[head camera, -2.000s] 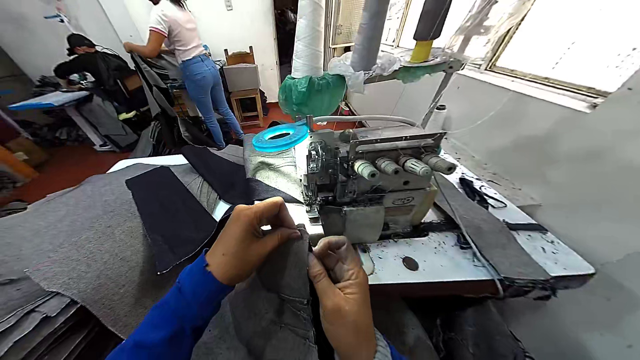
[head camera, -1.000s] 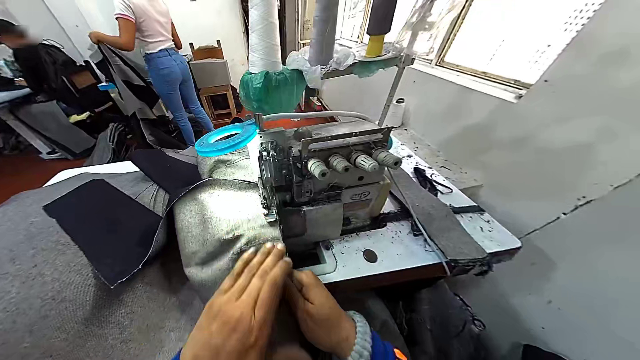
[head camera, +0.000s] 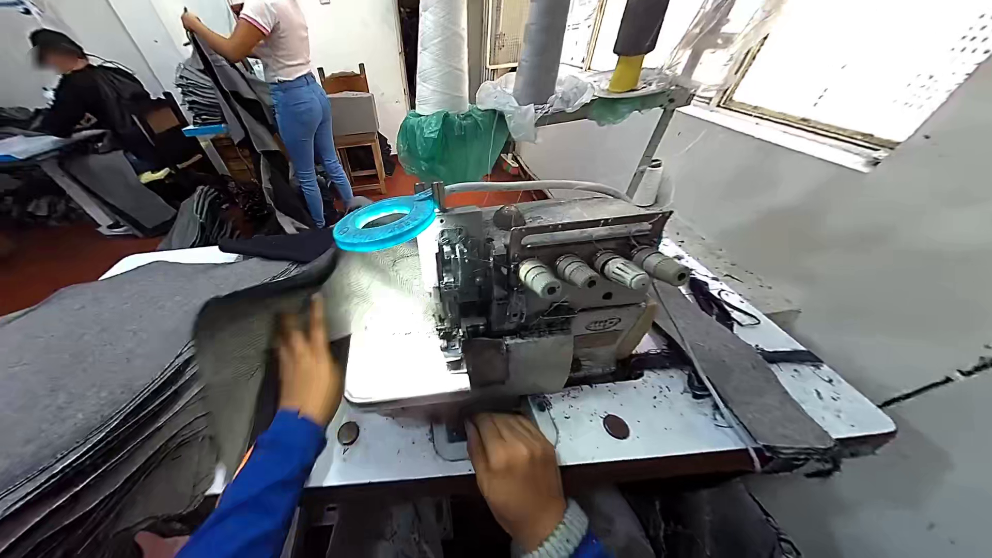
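Observation:
My left hand (head camera: 308, 364), blurred, lies against a dark grey fabric piece (head camera: 232, 349) to the left of the overlock sewing machine (head camera: 542, 294); whether its fingers grip the cloth is not clear. The bare metal sewing plate (head camera: 399, 356) shows under the machine's bright lamp. My right hand (head camera: 515, 473) is at the front edge of the white table (head camera: 659, 418), just below the machine, with its fingers bent down and their tips partly hidden. A bright blue ring (head camera: 385, 222) sits at the machine's upper left.
Stacked grey fabric (head camera: 116, 364) covers the left side. Grey fabric strips (head camera: 744, 380) lie right of the machine. Thread cones (head camera: 443, 62) stand behind on a rack. A person (head camera: 298, 101) stands at the back left holding fabric; another person (head camera: 93, 101) sits farther left.
My hands, close together in front of the machine a second ago, are now apart, the left one farther left. The fabric has moved off the sewing plate to the left.

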